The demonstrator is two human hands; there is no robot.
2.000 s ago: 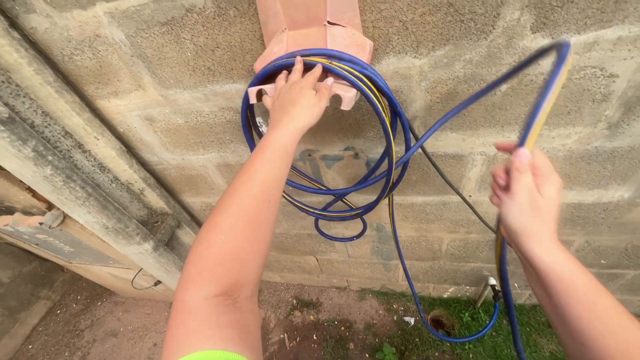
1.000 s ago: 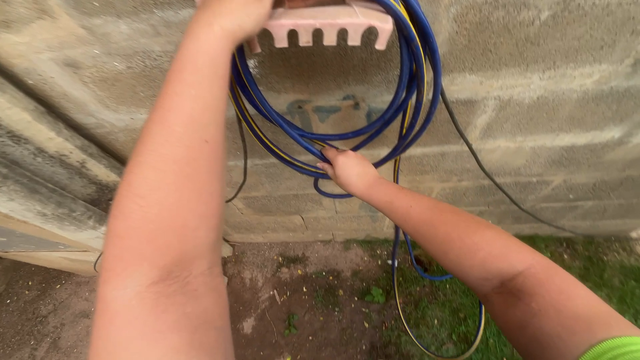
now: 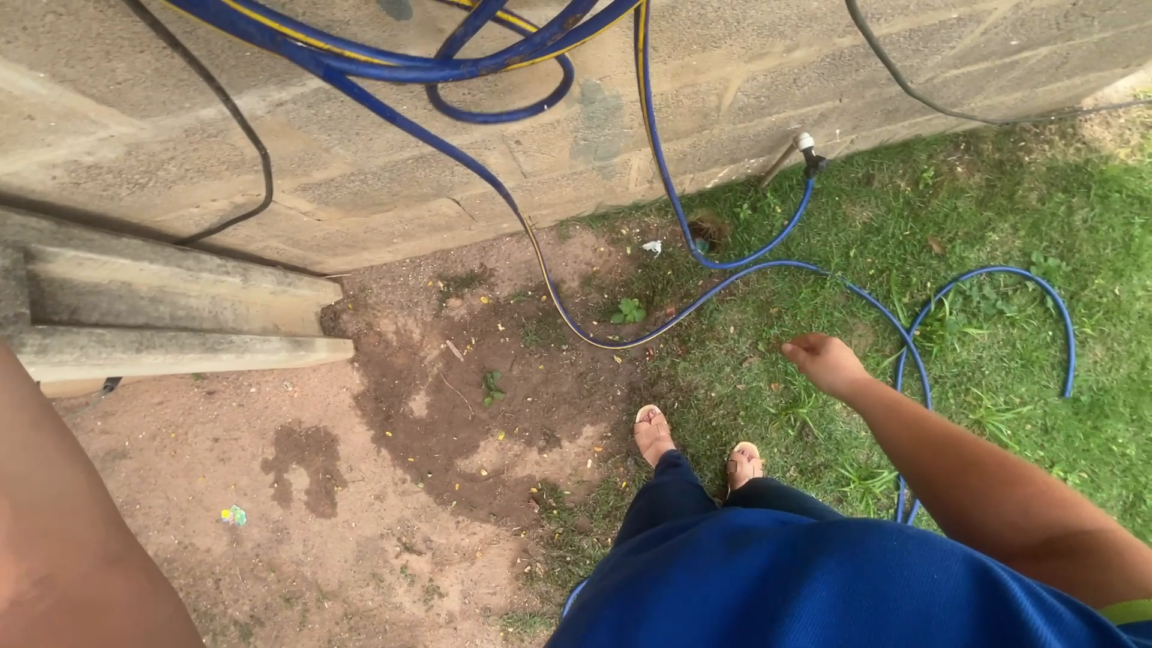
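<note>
A blue garden hose with a yellow stripe (image 3: 432,67) hangs in loops against the block wall at the top. One length drops from the loops, sags over the soil and runs onto the grass, where it curls on the right. Another length leads down to the black connector on a tap (image 3: 814,163) at the wall's foot. My right hand (image 3: 828,362) is above the grass, just left of the curled hose and apart from it, fingers curled with nothing visible in them. Only my left arm shows at the left edge; its hand is outside the view.
A concrete post (image 3: 189,351) juts from the wall at the left. A dark cable (image 3: 256,153) hangs on the wall, another (image 3: 909,90) at the upper right. My sandalled feet (image 3: 654,432) stand where soil meets grass. Small litter (image 3: 233,516) lies on the soil.
The view has tilted down to the ground. My right hand has let go of the looped hose and moved out over the grass. My left hand has gone out of sight.
</note>
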